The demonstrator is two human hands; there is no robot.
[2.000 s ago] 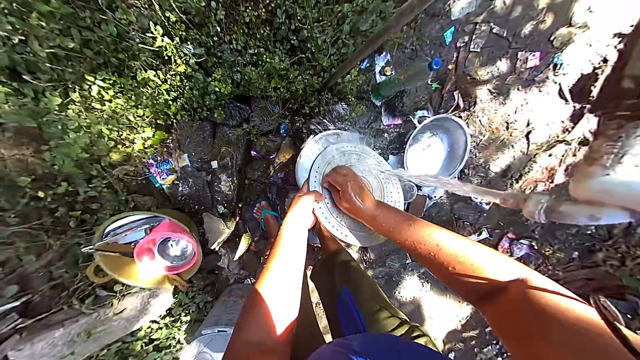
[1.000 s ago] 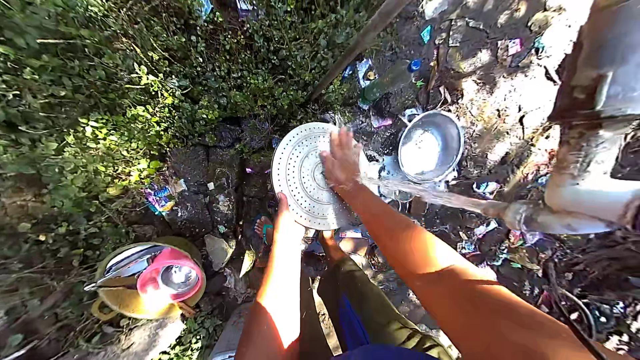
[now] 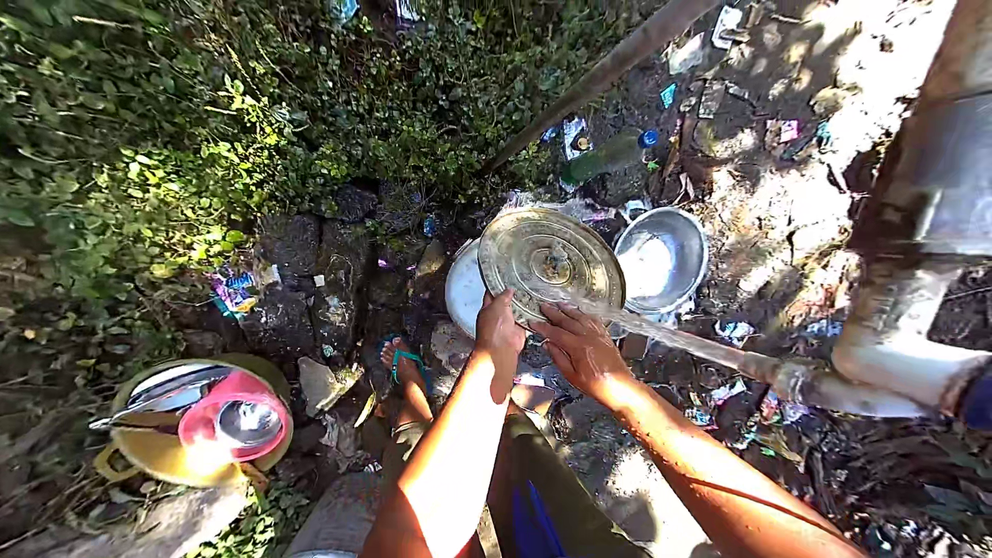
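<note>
A round metal plate or lid [image 3: 552, 260] with concentric rings, its brownish face up, is tilted in the air under a stream of water [image 3: 666, 333]. My left hand [image 3: 500, 329] grips its near rim at the lower left. My right hand [image 3: 577, 341] touches the near edge, fingers spread against the metal where the water lands; whether it grips is hard to tell. Partly hidden behind the disc is a pale round vessel [image 3: 463, 291]. Just right of the disc, a metal bowl [image 3: 690, 256] rests on the ground.
A pipe spout [image 3: 806, 384] joins thick pipework [image 3: 876, 325] at the right. A yellow basin [image 3: 155, 457] at lower left holds a pink bowl [image 3: 198, 422], a metal cup and utensils. A slanting pole [image 3: 604, 74], a green bottle [image 3: 608, 159], litter and stones lie around.
The disc showed a pale, dotted face before and now shows a brownish ringed one. My right hand has moved from the middle of its face down to the near edge.
</note>
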